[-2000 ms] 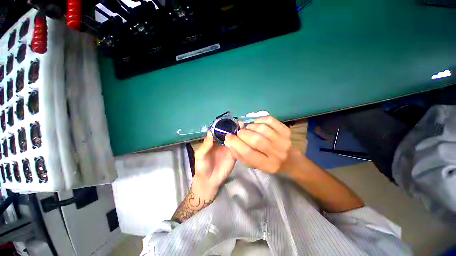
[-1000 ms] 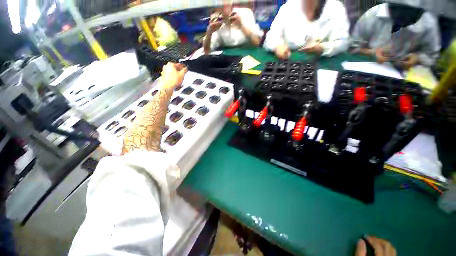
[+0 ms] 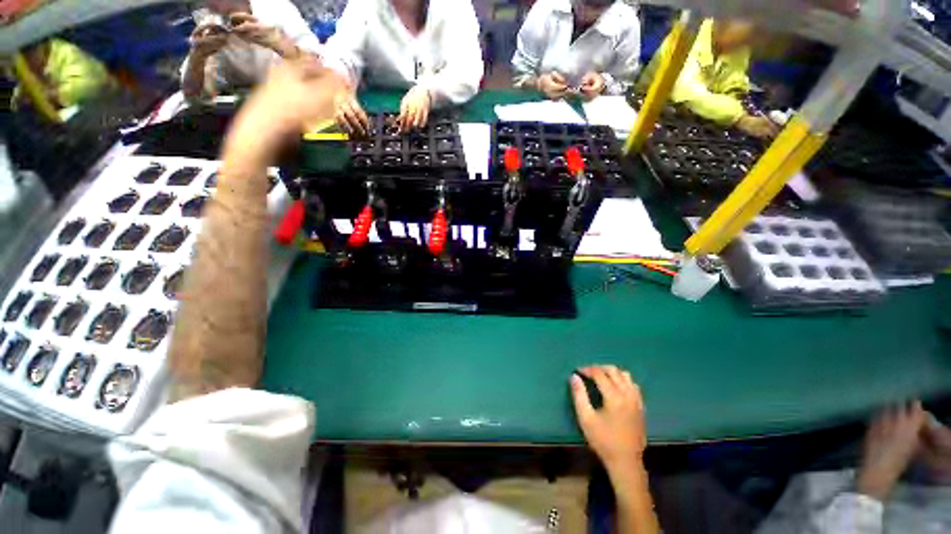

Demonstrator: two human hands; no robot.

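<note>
My right hand [image 3: 613, 412] rests at the mat's front edge with a dark part, apparently a watch case [image 3: 590, 390], between thumb and fingers; most of it is hidden. My left hand [image 3: 284, 104] is raised and blurred at the upper left, between the foam tray and the back of the bench; whether it holds anything cannot be told. My left forearm crosses the white foam tray [image 3: 81, 353], which has rows of pockets holding dark round parts. The black clamping fixture [image 3: 448, 290] stands ahead, with several red-gripped toggle clamps [image 3: 439, 232].
Black trays [image 3: 558, 146] lie behind the fixture, with people [image 3: 401, 52] working opposite. A yellow post [image 3: 753, 188] with a small white cup [image 3: 696, 278] at its foot stands at right, beside a clear plastic tray [image 3: 803, 256]. Another person's hands [image 3: 905, 438] show at lower right.
The view has swung right. My left hand has moved from the foam tray's far edge and is raised, blurred. My right hand, at the picture's bottom edge before, shows more fully with the dark part.
</note>
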